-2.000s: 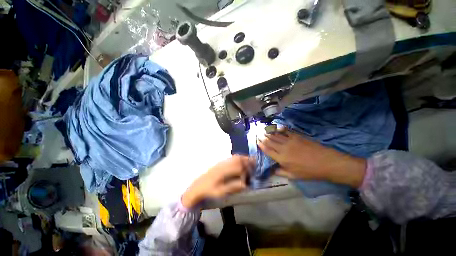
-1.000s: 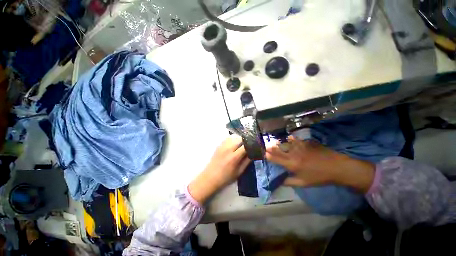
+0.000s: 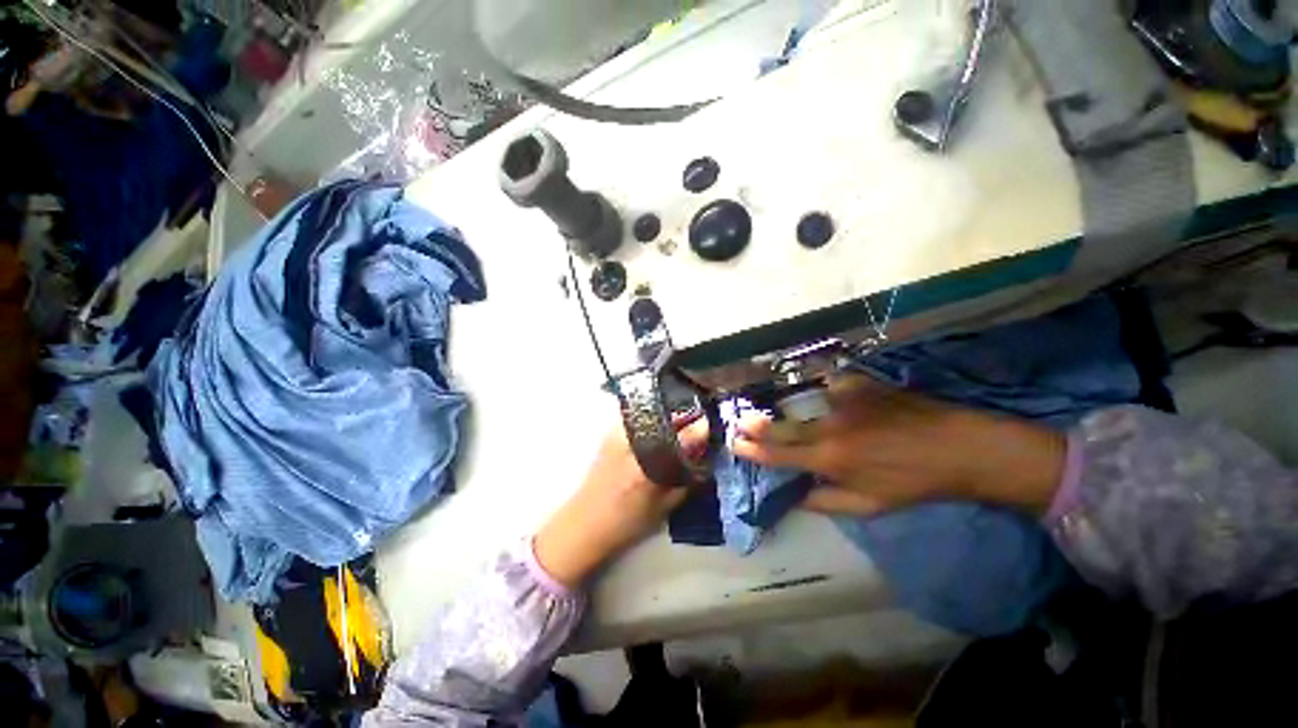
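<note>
Light blue cloth (image 3: 750, 498) with a navy band (image 3: 696, 515) lies at the needle area of the cream sewing machine head (image 3: 883, 185). My left hand (image 3: 624, 491) is at the navy band, its fingertips partly hidden behind the shiny curved guard (image 3: 651, 427). My right hand (image 3: 890, 444) lies on the blue cloth, fingertips close to the brightly lit needle area and pressing the cloth. More of the cloth spreads to the right, under and behind my right hand. The needle itself is hidden by glare and the guard.
A heap of blue and navy garments (image 3: 320, 384) lies left of the machine. A black and yellow bundle (image 3: 349, 626) is at the table's left edge. A grey upright post (image 3: 562, 192) stands on the machine head. Clear plastic lies at the back.
My left hand moved from near the table's front edge up to the needle area. My right hand stays on the cloth. The view has shifted slightly.
</note>
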